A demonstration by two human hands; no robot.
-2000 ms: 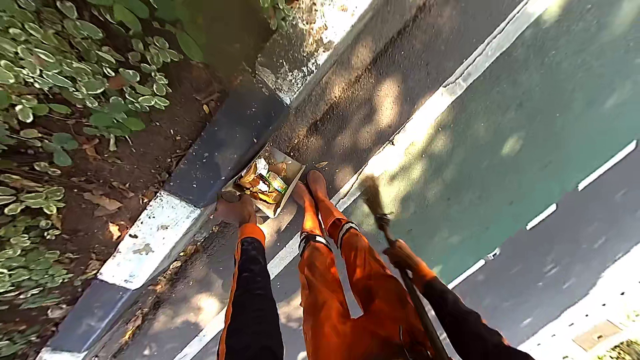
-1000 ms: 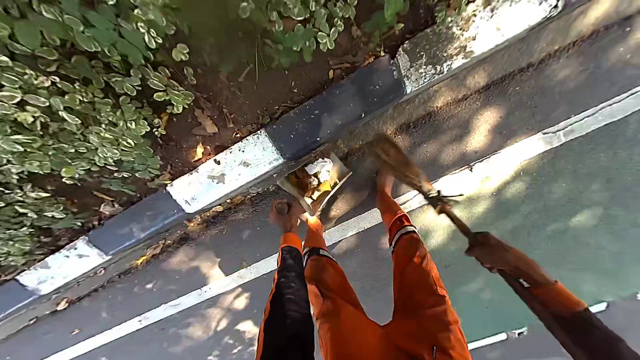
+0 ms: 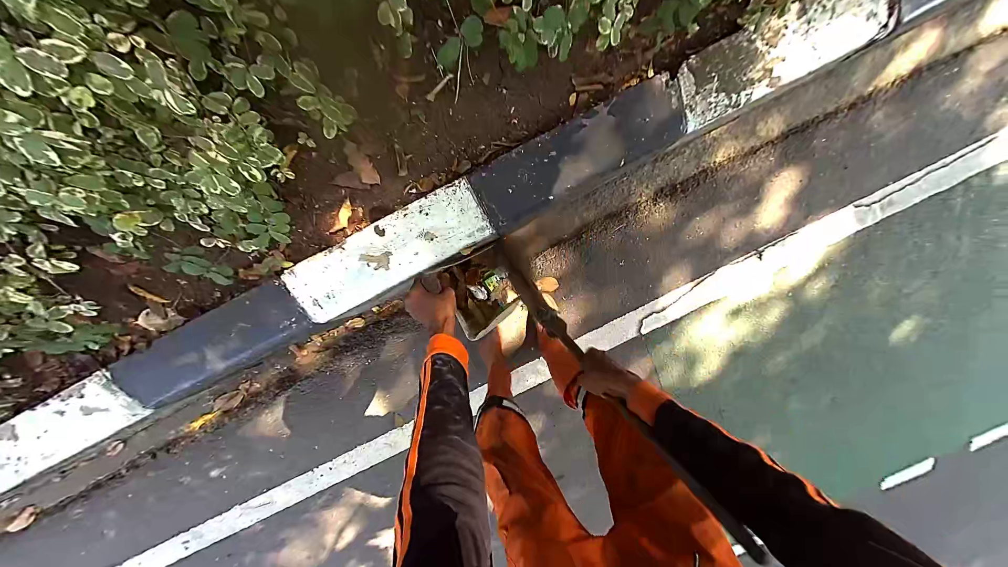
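My left hand point(image 3: 431, 303) is closed at the left side of a dustpan-like container point(image 3: 482, 324) beside the kerb; the part it grips is mostly hidden. Dry leaves and bits of litter point(image 3: 490, 282) lie inside the container. My right hand point(image 3: 608, 373) grips the handle of a broom point(image 3: 549, 319), which slants from the lower right up to the kerb. The blurred broom head point(image 3: 516, 260) is at the container's right side, close to the kerb face. A few yellow-brown leaves point(image 3: 546, 285) lie just right of the broom.
A black-and-white painted kerb point(image 3: 394, 252) runs diagonally, with soil and variegated shrubs point(image 3: 157, 134) behind it. Dry leaves point(image 3: 228, 398) lie along the gutter to the left. A white line point(image 3: 315, 484) crosses the asphalt, and a green-painted lane point(image 3: 787, 354) lies to the right.
The broom has moved left, from out over the road to the kerb beside the container, my right hand moving with it. My left hand stays at the container. The view has turned.
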